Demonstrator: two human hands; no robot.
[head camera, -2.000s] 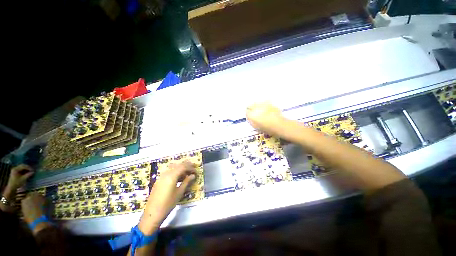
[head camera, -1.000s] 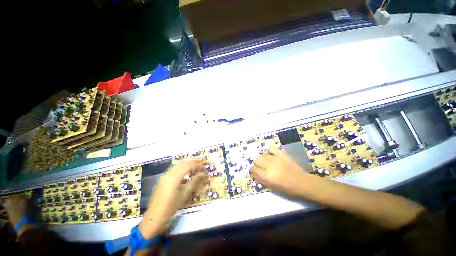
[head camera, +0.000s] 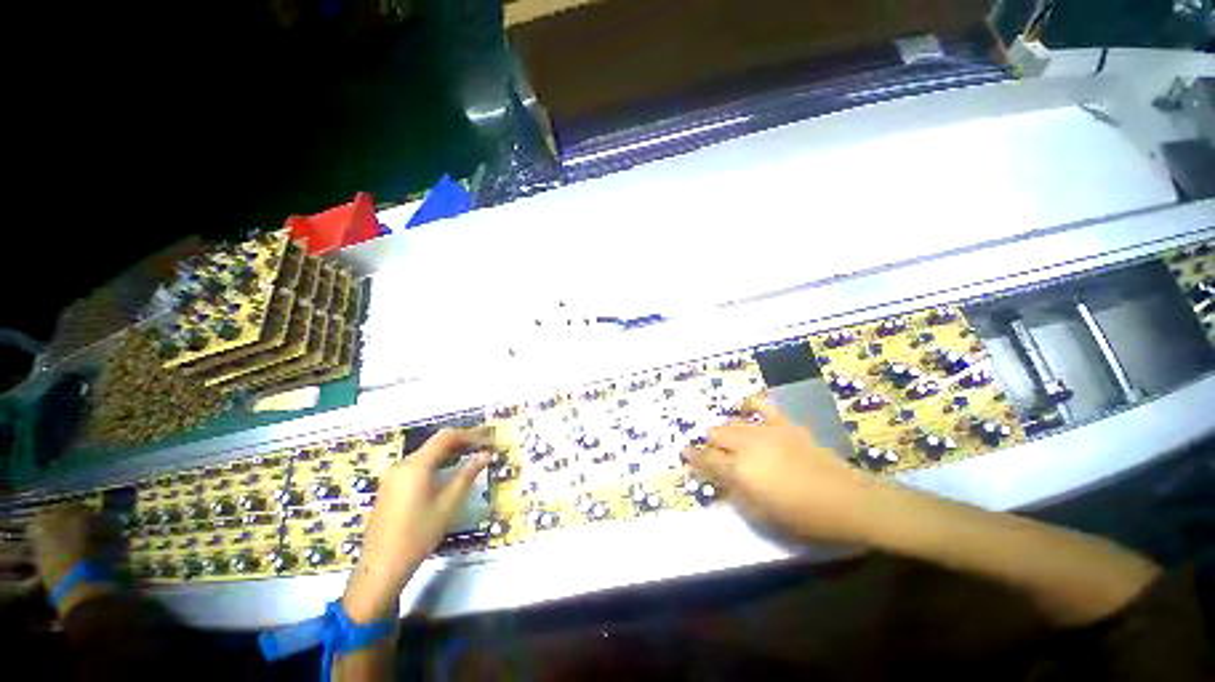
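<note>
Two yellow circuit board panels (head camera: 606, 446) lie side by side in the conveyor track in front of me, dotted with dark and silvery parts. My left hand (head camera: 429, 486), with a blue strap (head camera: 333, 636) on its wrist, is at their left end, thumb and forefinger apart at the edge; nothing shows in it. My right hand (head camera: 773, 469) is over the right end of the right panel, fingertips bent down at the parts. Whether it pinches a component is too small to tell. Tiny dark components (head camera: 561, 316) and a dark-blue strip (head camera: 630, 321) lie on the white surface behind.
More panels lie left (head camera: 247, 513) and right (head camera: 919, 386) in the track, with dark gaps between. Stacked boards (head camera: 273, 313) and a brown heap (head camera: 147, 393) stand at left, near red (head camera: 336, 224) and blue (head camera: 441, 200) bins. Another person's hand (head camera: 73, 540) is far left.
My right hand has come from the white surface to the right panel. The panel at my left hand has moved right against its neighbour. My left hand is now at its left edge.
</note>
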